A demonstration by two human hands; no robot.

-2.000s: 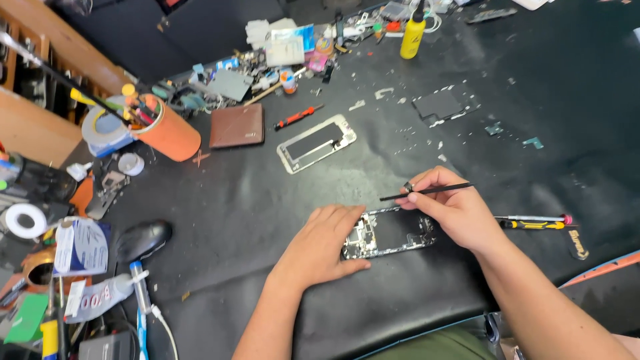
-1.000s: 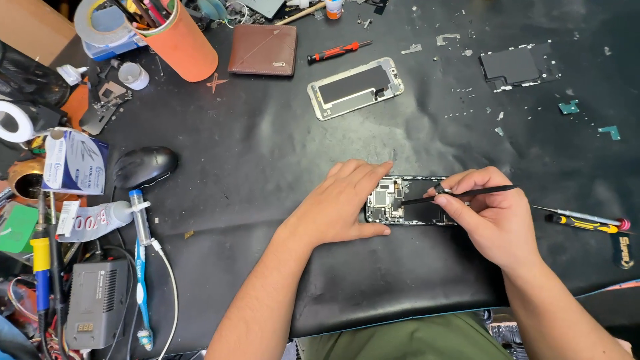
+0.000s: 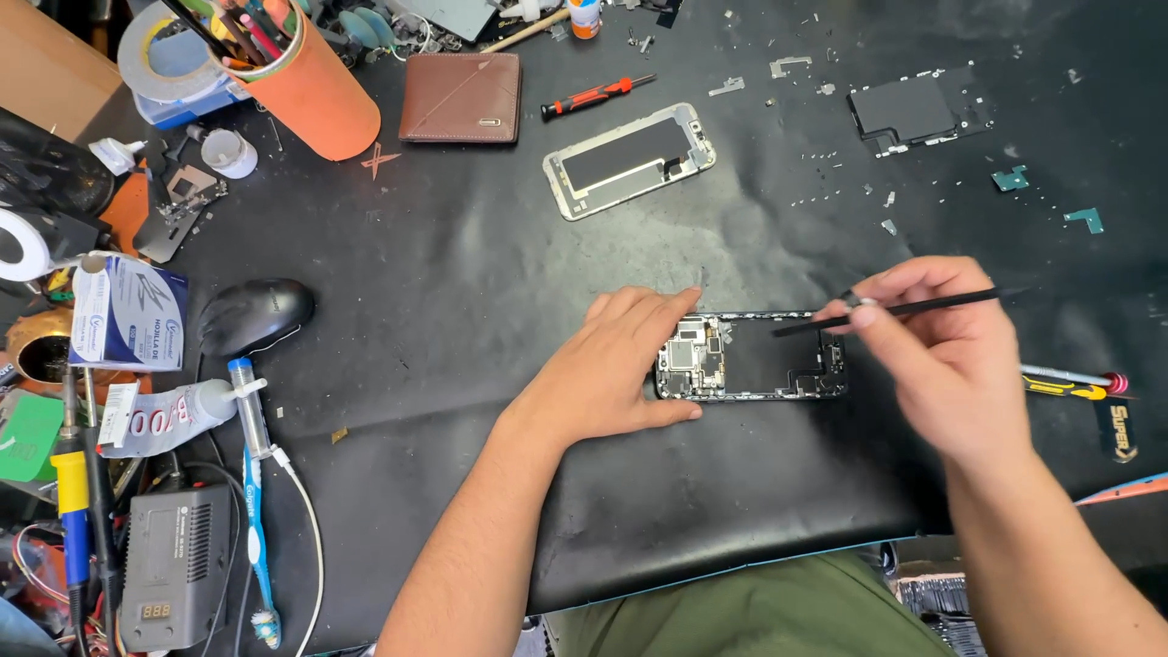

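An opened smartphone (image 3: 757, 356) lies flat on the black mat, its circuit board and small metal parts showing at the left end. My left hand (image 3: 620, 365) grips that end, fingers along the far edge and thumb at the near edge. In my right hand (image 3: 931, 347), between thumb and fingers, is a thin black tool (image 3: 940, 303), its tip over the dark middle of the phone; whether it touches cannot be told. A small light piece shows at my right fingertips, too small to name. Beyond the phone lies a pale phone frame (image 3: 630, 162) with a dark inner panel.
A brown wallet (image 3: 461, 99), a red and black screwdriver (image 3: 598, 96) and an orange pen cup (image 3: 315, 91) stand or lie farther back. At left are a computer mouse (image 3: 256, 318) and a toothbrush (image 3: 255, 538). A black flat part (image 3: 908, 109) and tiny screws lie back right.
The black tool's tip has moved right, from beside the circuit board to the dark middle of the phone. My left hand stays on the phone's left end. The view has shifted since the oldest frame.
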